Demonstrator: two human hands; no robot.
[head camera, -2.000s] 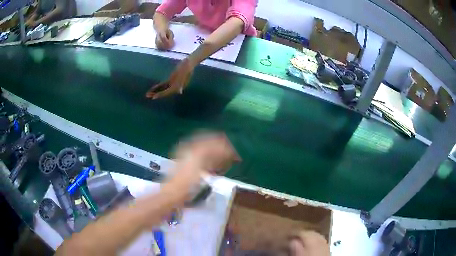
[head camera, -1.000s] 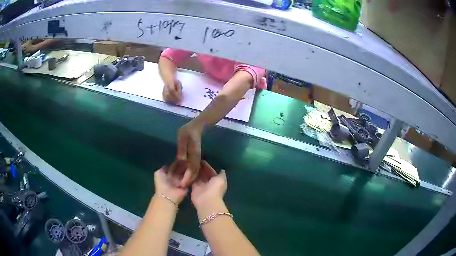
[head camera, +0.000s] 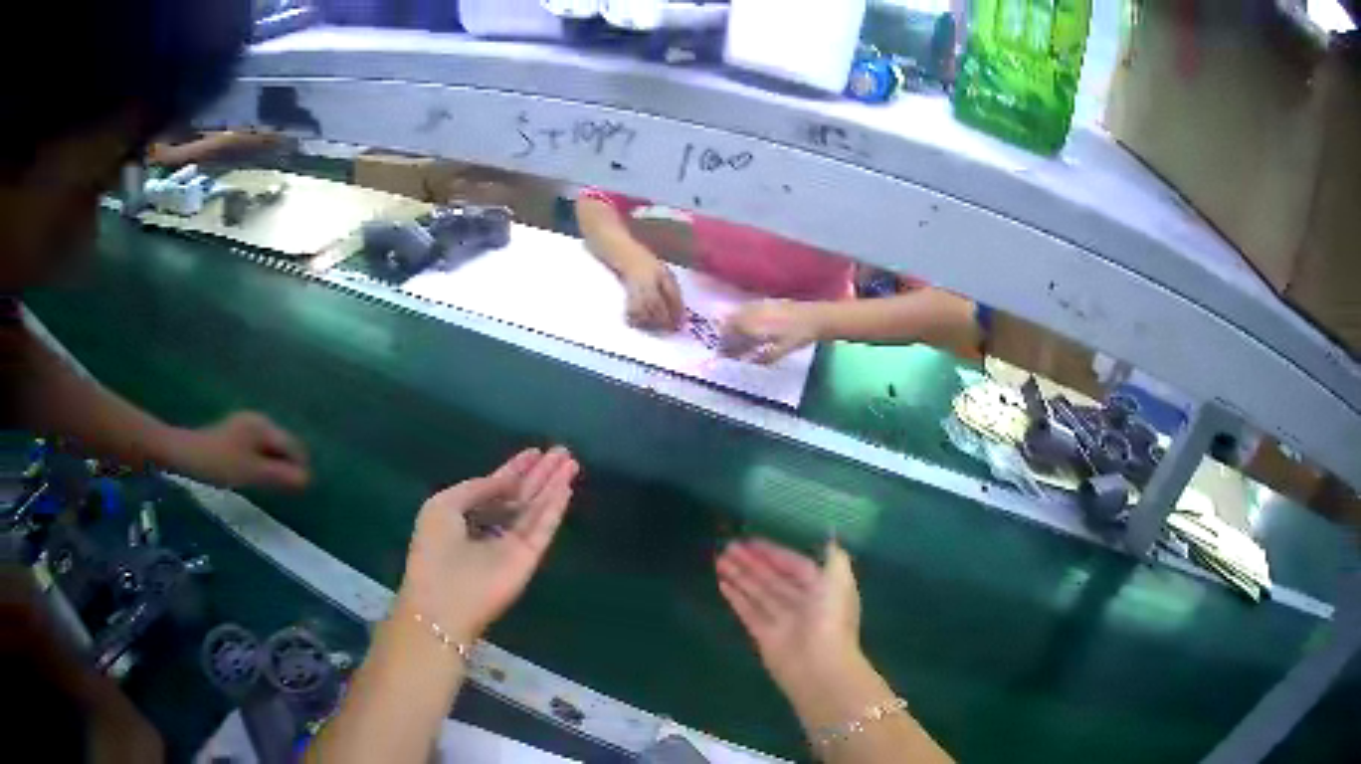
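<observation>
My left hand (head camera: 485, 537) is palm up and cupped over the green conveyor belt (head camera: 657, 508), with small dark parts (head camera: 490, 520) lying in the palm. They are too small and blurred to tell singly. My right hand (head camera: 799, 605) is also over the belt, to the right, palm up with fingers apart and nothing visible in it. The two hands are apart. More small dark parts (head camera: 699, 329) lie on a white sheet across the belt, between the hands of a person in pink.
A person leans in at the left, with a hand (head camera: 246, 451) over the belt. Grey fan housings (head camera: 299, 664) are piled at lower left, others (head camera: 1097, 433) at far right. An overhead shelf (head camera: 672, 142) with a green bottle (head camera: 1021, 67) crosses the top; a grey post (head camera: 1187, 478) stands right.
My hands have moved apart. The opposite person's hand has drawn back from them to the white sheet. A person has come into view at the left. More of the overhead shelf shows.
</observation>
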